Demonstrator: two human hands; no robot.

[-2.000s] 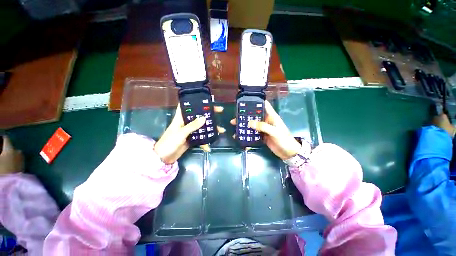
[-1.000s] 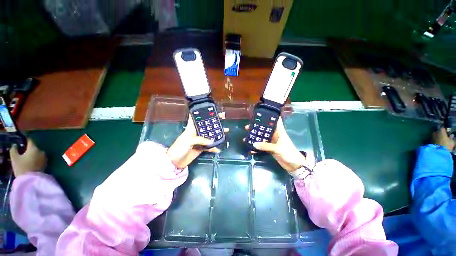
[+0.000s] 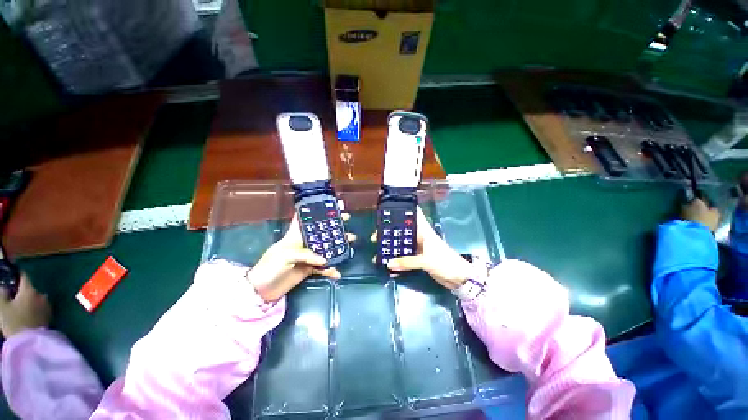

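My left hand [image 3: 285, 257] holds an open black flip phone [image 3: 325, 231], its thumb at the lower keypad edge. My right hand [image 3: 433, 256] holds a second open flip phone [image 3: 398, 230], its thumb near the bottom keys. Both phones stand side by side, apart, with bright pale upper halves and white-marked keys facing me. The fingers behind the phones are mostly hidden. A clear blister tray [image 3: 332, 344] with rectangular pockets lies under both hands on the green bench.
A small blue-and-white box [image 3: 348, 115] stands on the brown board [image 3: 246, 123] before a cardboard carton [image 3: 379, 57]. An orange-red card [image 3: 102, 284] lies at left. Neighbours' hands reach in at both sides. Black phones [image 3: 605, 154] lie on a clear tray at right.
The view has shifted. Both phones sit lower in the picture, and the right phone has turned from leaning right to nearly upright. More of the carton shows.
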